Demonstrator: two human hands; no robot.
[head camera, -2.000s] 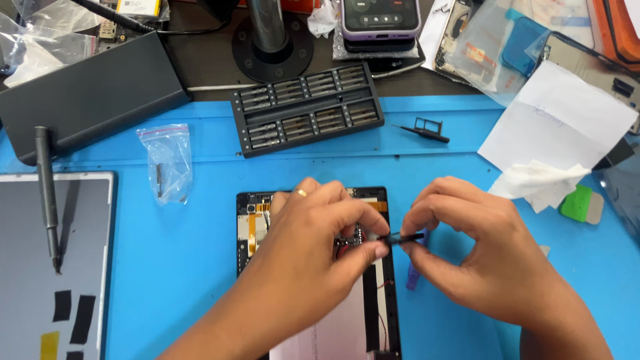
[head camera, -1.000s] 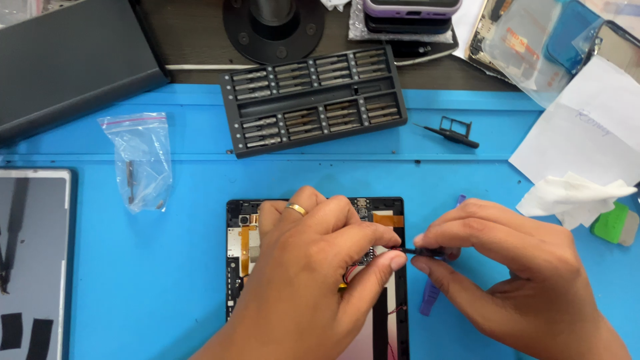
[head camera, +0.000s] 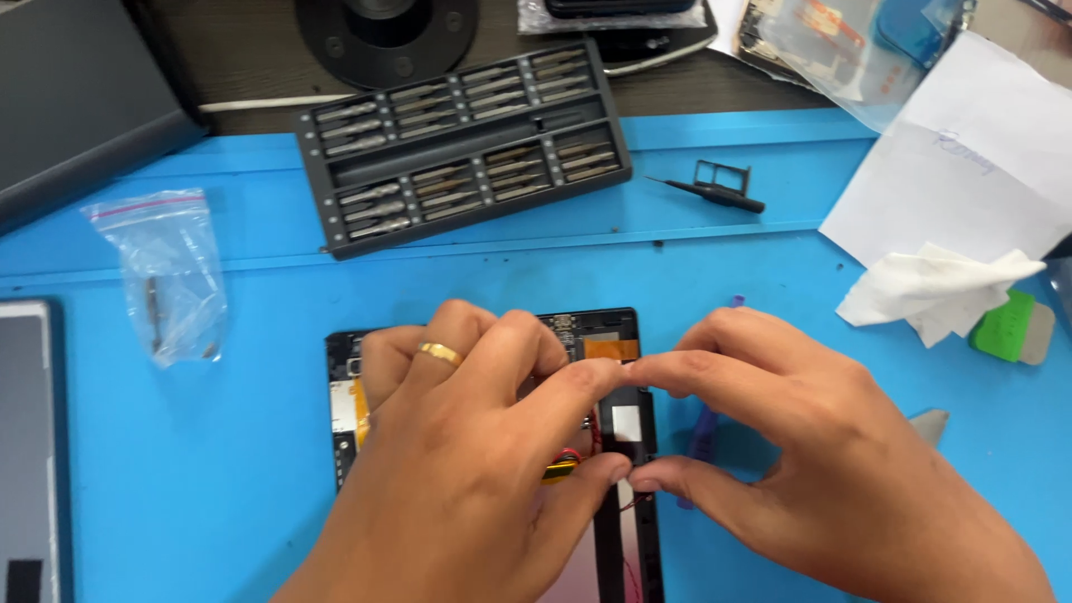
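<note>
An opened tablet (head camera: 626, 502) lies on the blue mat, with ribbon cables, thin red wires and a battery area in view. My left hand (head camera: 477, 452), wearing a gold ring, covers its upper middle; the index finger and thumb are apart near the right edge. My right hand (head camera: 796, 435) meets it there from the right, index fingertip touching the left index fingertip, thumb close to the left thumb. No object shows between the fingertips of either hand. Partly under my right hand lies a purple plastic pry tool (head camera: 705, 431). The left hand hides much of the tablet's circuit board.
A screwdriver bit case (head camera: 461, 134) lies behind the tablet. Right of it are a SIM tray with a black pointed tool (head camera: 724, 194), a paper sheet (head camera: 955, 159), a white cloth (head camera: 938, 285) and a green pick (head camera: 1003, 327). At left are a plastic zip bag (head camera: 172, 268) and a panel (head camera: 25, 452).
The small dark piece seen between my fingertips earlier is no longer visible there. Both hands have opened at thumb and index finger, over the tablet's right edge. The view has shifted closer.
</note>
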